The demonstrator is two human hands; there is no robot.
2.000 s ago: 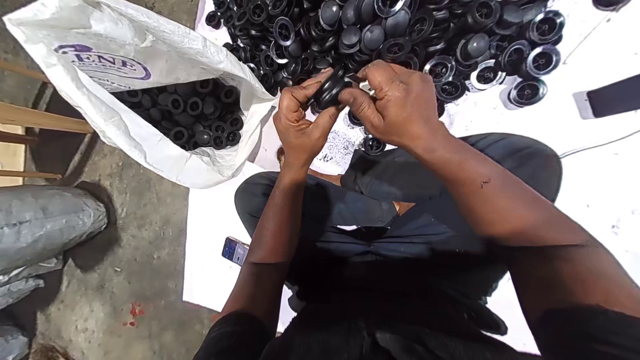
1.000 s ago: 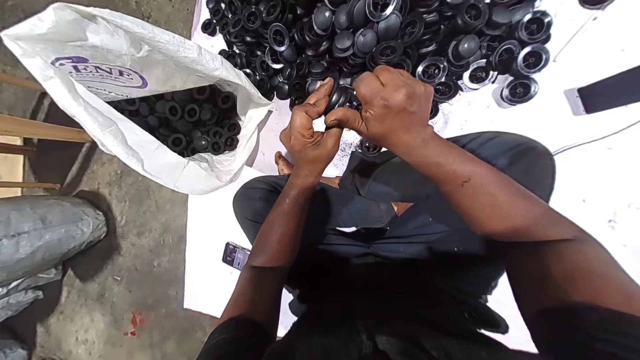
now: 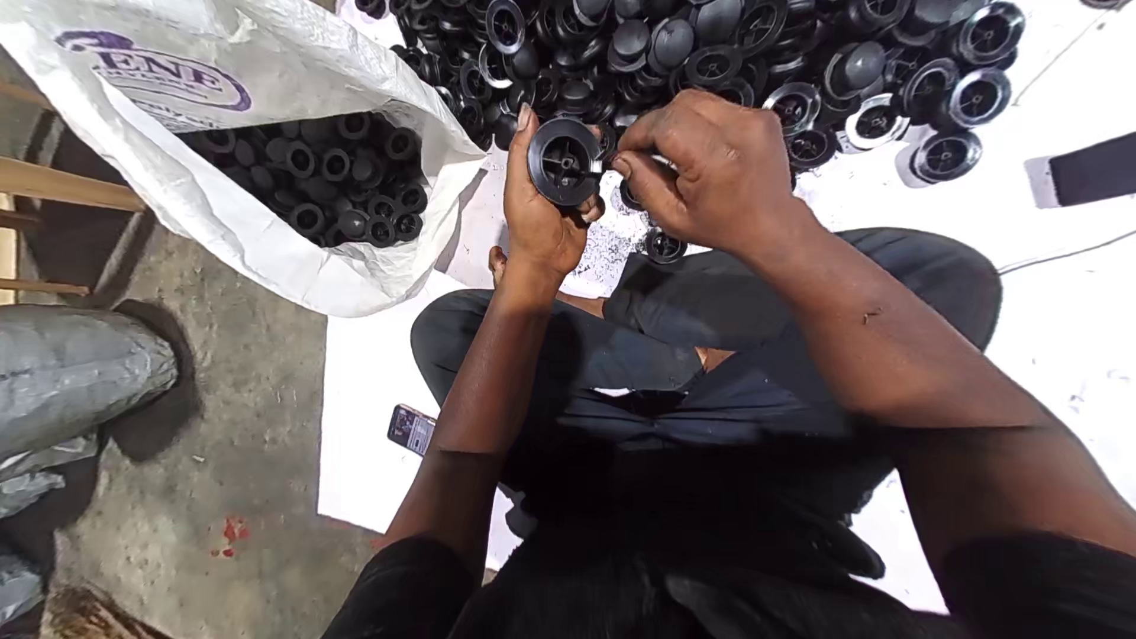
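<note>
My left hand (image 3: 543,213) holds a round black plastic cap (image 3: 564,161), its open, spoked side facing up toward me. Beside it, my right hand (image 3: 719,164) has thumb and forefinger pinched together at the cap's right rim; a small light-coloured bit shows there, and I cannot tell whether the fingers grip it or the rim. Beyond both hands lies a heap of similar black plastic caps (image 3: 710,64), some domed side up, others spoked side up. A single small cap (image 3: 665,246) rests on the white sheet below my right hand.
An open white woven sack (image 3: 373,282) with more black caps stands at the left. A phone (image 3: 411,429) lies by my left forearm, and a dark flat object (image 3: 1096,170) is at the far right. Grey filled sacks (image 3: 80,377) and wooden slats (image 3: 67,184) are at the left edge.
Both hands were close together around a black cap before. Now the cap lies face up in my left hand, its spoked side in view, and my right hand has shifted to its right rim.
</note>
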